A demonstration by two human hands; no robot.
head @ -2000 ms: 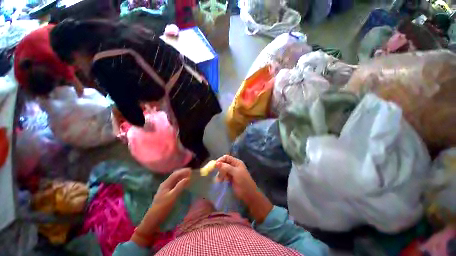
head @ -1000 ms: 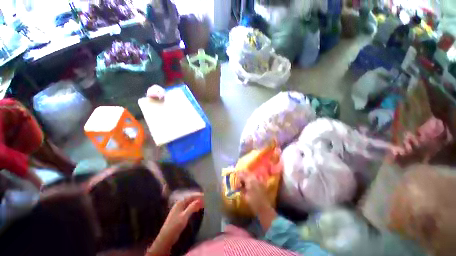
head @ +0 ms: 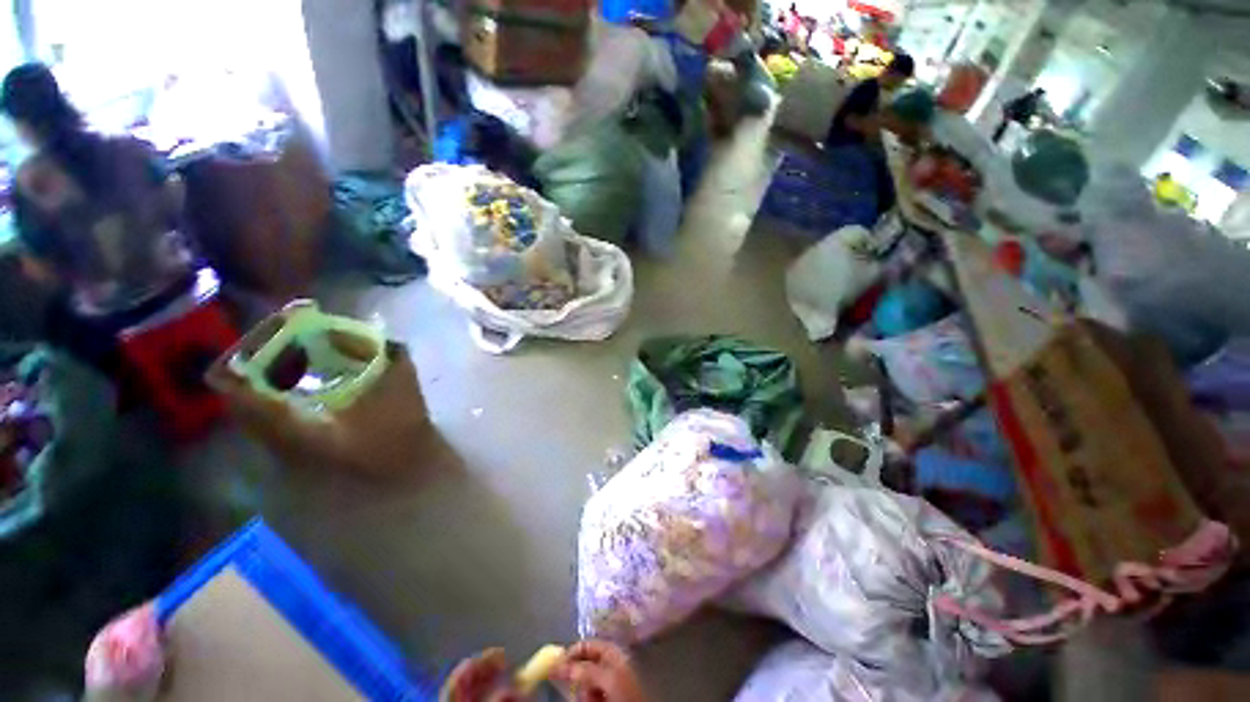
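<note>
A small yellow plush piece (head: 540, 667) shows at the bottom edge, between my two hands. My right hand (head: 603, 669) has its fingertips on the right end of the piece. My left hand (head: 480, 676) is at the left side of the piece; whether its fingers grip it cannot be told. Both hands are small, blurred and cut off by the bottom edge.
A blue crate (head: 309, 603) with a flat board is at the lower left. A full pale sack (head: 685, 528) and a tied whitish sack (head: 877, 555) stand right of my hands. A carton (head: 336, 425) holds a pale green openwork item. A seated person (head: 96, 206) is at the left.
The view has swung right and up across the workshop. My right hand has left the yellow sack, and both hands are now close together around the small yellow piece.
</note>
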